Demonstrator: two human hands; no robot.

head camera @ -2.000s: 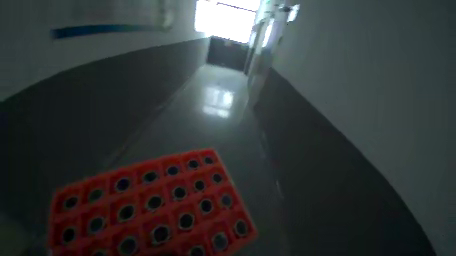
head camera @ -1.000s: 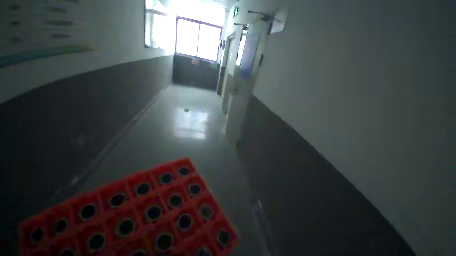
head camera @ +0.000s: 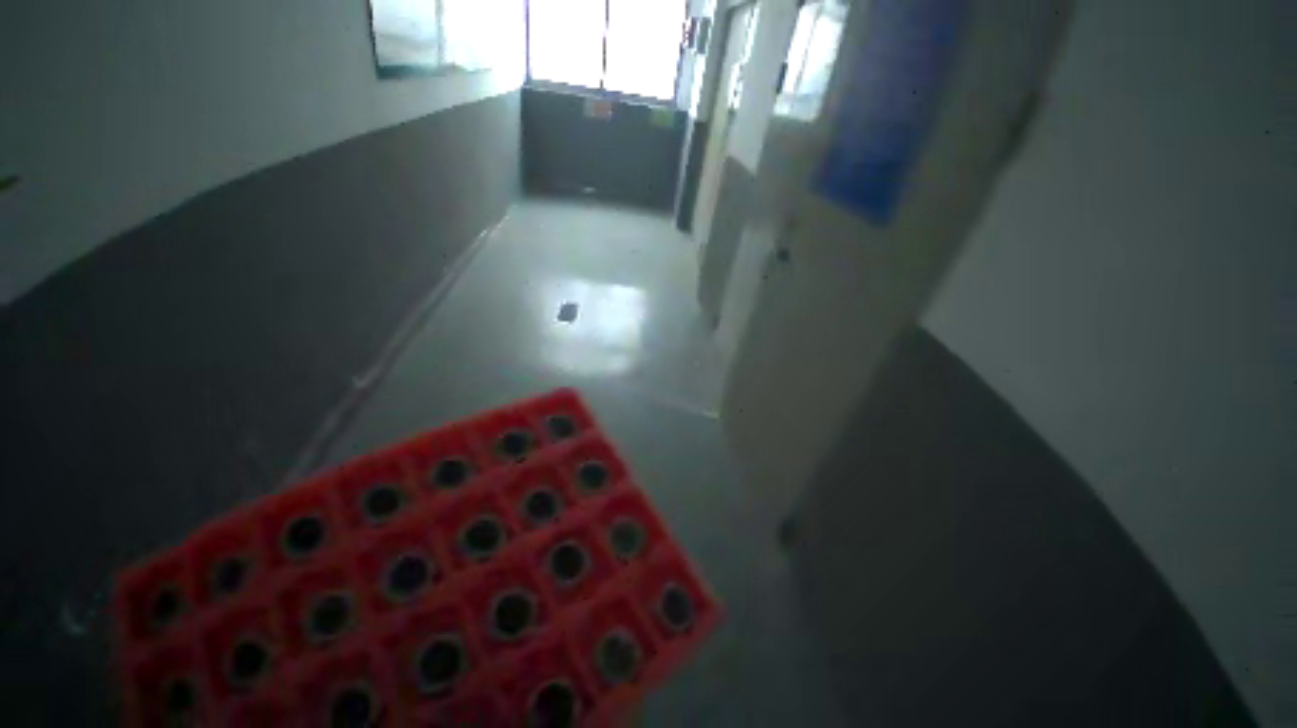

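Note:
A red compartment tray point(head camera: 427, 619) is at the lower left, tilted, above the corridor floor, with its bottom edge cut off by the picture. Its pockets hold dark round watch heads point(head camera: 440, 661) with pale rims, one in each pocket that shows. A few discs near the right edge look greyer point(head camera: 617, 654). The picture is dim and slightly blurred. Neither of my hands shows; what holds the tray is hidden below it or outside the picture.
A grey corridor floor point(head camera: 569, 256) runs to a dark low wall under a bright window point(head camera: 605, 50). A pale door point(head camera: 839, 285) with a blue sheet stands on the right. Two-tone walls line both sides. A small dark patch point(head camera: 568, 312) lies on the floor.
The door on the right and the far window wall are nearer and larger. The tray stays in front of me, shifted slightly up and right since one second ago.

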